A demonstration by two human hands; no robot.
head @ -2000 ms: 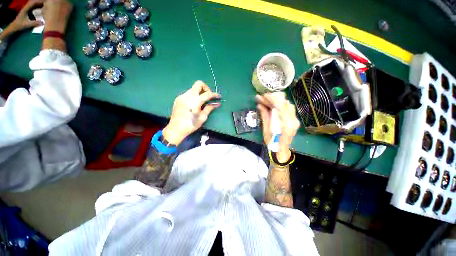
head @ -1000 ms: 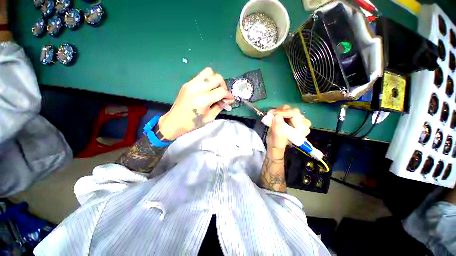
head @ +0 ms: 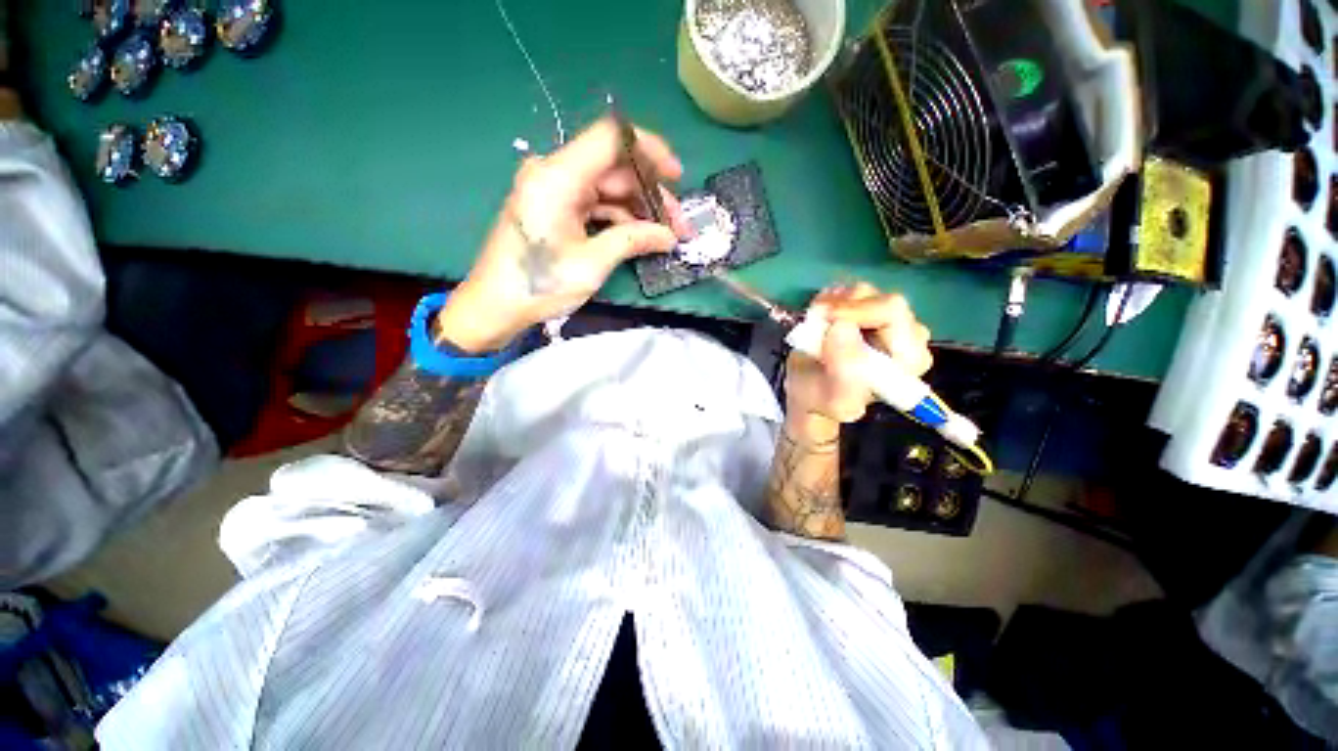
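A round module with a white face (head: 707, 231) lies on a dark square pad (head: 751, 209) near the mat's front edge. My left hand (head: 584, 220) is at the module's left side and holds slim dark tweezers (head: 635, 159), slanted between thumb and fingers. The fingertips partly cover the module's left rim. My right hand (head: 854, 352) is at the lower right of the pad and holds a white soldering iron (head: 891, 385) with a blue band. Its thin tip points up-left to the module's lower edge; whether it touches is unclear. A thin solder wire (head: 530, 66) lies on the mat behind my left hand.
A cream tub of silvery shavings (head: 725, 100) stands behind the pad. A black fan (head: 939, 129) and yellow block (head: 1175, 220) stand at right, beside a white tray (head: 1192, 385). Round modules (head: 169, 147) are grouped at left. A neighbour's pale sleeve (head: 52, 264) is at far left.
My left hand first moved right to the module, and the tweezers now show upright in it. My right hand turned the iron toward the module. The view shifted closer to the pad.
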